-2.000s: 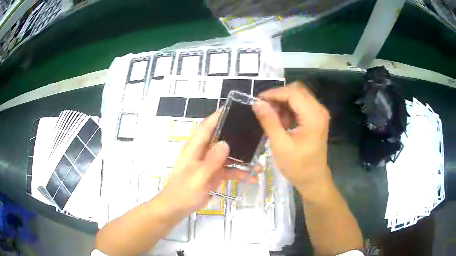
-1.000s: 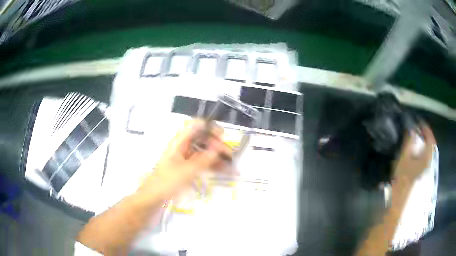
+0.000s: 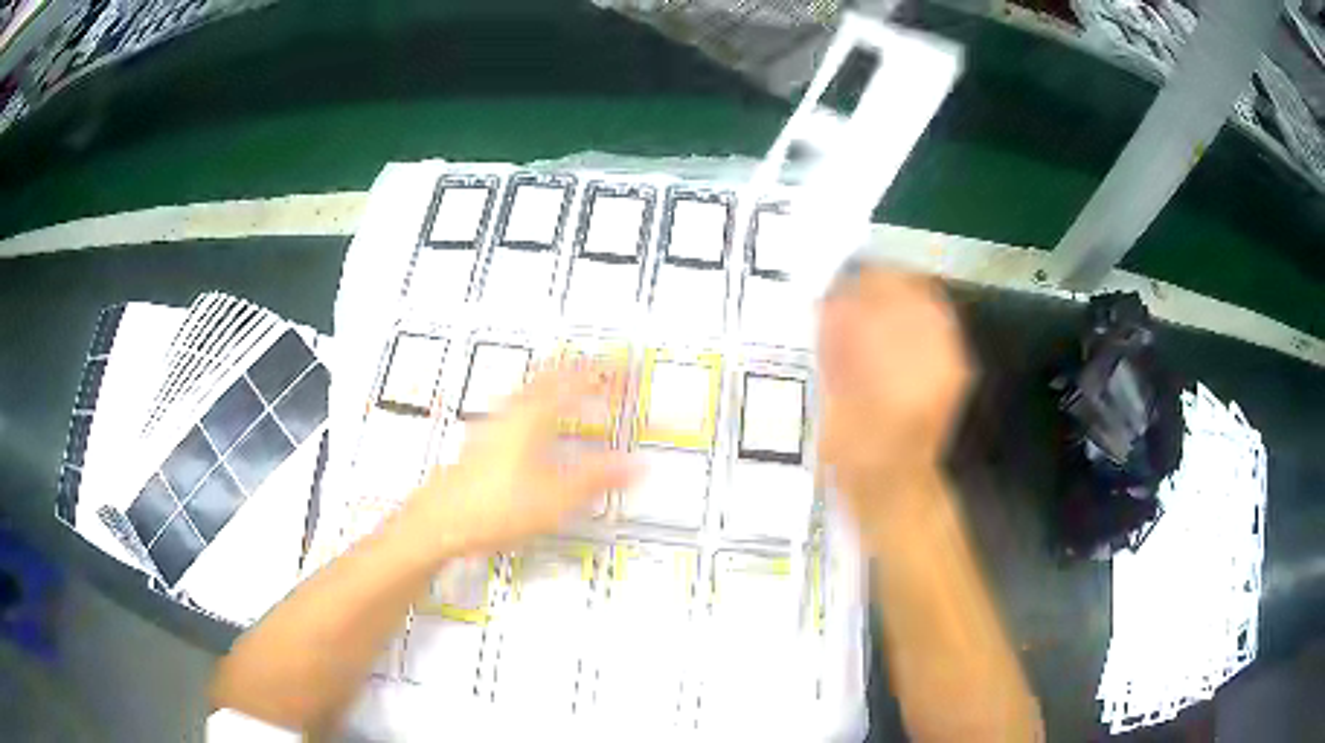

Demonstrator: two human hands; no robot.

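The white blister tray point(image 3: 381, 218) lies in front of me, with dark-outlined frames point(image 3: 698, 230) in its top row and yellow-edged frames point(image 3: 679, 399) lower down. My left hand point(image 3: 560, 443) is over the tray's middle, palm down and blurred, fingers apart, with nothing visible in it. My right hand point(image 3: 894, 392) is closed at the tray's right edge, on a white sticker strip point(image 3: 886, 116). The strip rises away from me over the green belt and shows dark openings. Its lower end is hidden behind or blurred into the hand.
A fanned sticker sheet stack point(image 3: 218, 450) with black squares lies left of the tray. A crumpled black film pile point(image 3: 1116, 421) and white empty backing sheets point(image 3: 1192, 581) lie to the right. A white post point(image 3: 1163, 145) stands at the back right, beside the green belt point(image 3: 581, 116).
My right hand has come back from the black pile and lifted the strip off the tray. The held frame no longer shows in my left hand, which has opened over the pockets.
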